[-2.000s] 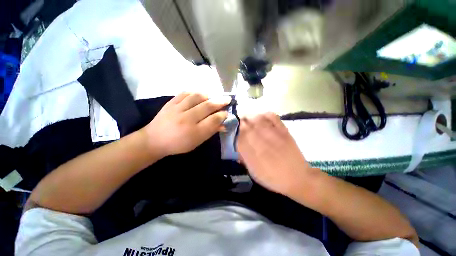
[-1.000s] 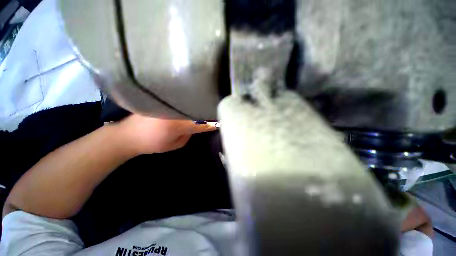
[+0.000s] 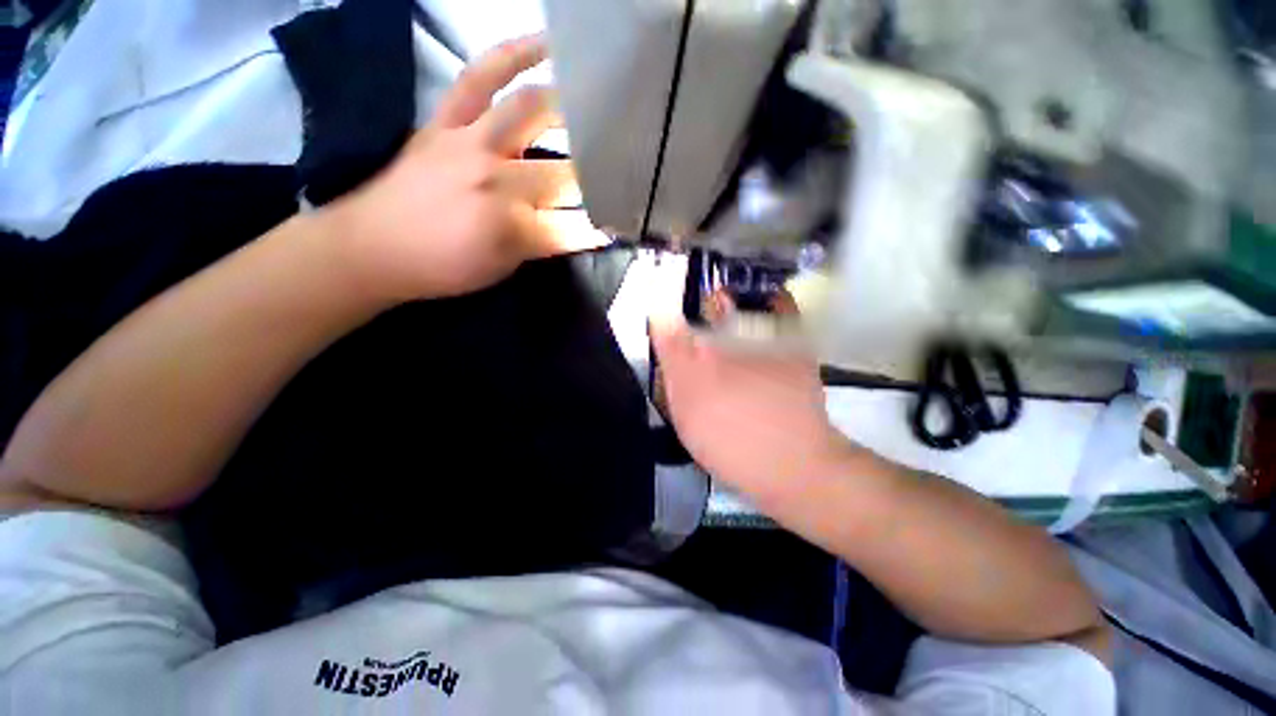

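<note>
The large black panel (image 3: 462,406) hangs from the machine table over my lap. White garment cloth (image 3: 182,105) lies at the upper left, with a black strip (image 3: 353,91) across it. My left hand (image 3: 469,196) rests on the cloth left of the needle area, fingers spread, some tips reaching the machine head's edge. My right hand (image 3: 742,399) is at the presser foot (image 3: 742,287), on the near side, beside a narrow white strip (image 3: 682,497) at the black panel's edge. Its fingertips are blurred and partly hidden, so its grip is unclear.
The sewing machine head (image 3: 658,112) covers the upper middle and hides part of the work. Black-handled scissors (image 3: 966,395) lie on the bed right of my right hand. A white tape roll (image 3: 1154,427) is at the table's right end, its tail hanging over the green edge (image 3: 1008,511).
The view first went close behind the machine head, then back out. My right hand shows again. My left hand's fingers, bent at the cloth edge before, are now spread. More black cloth covers my lap.
</note>
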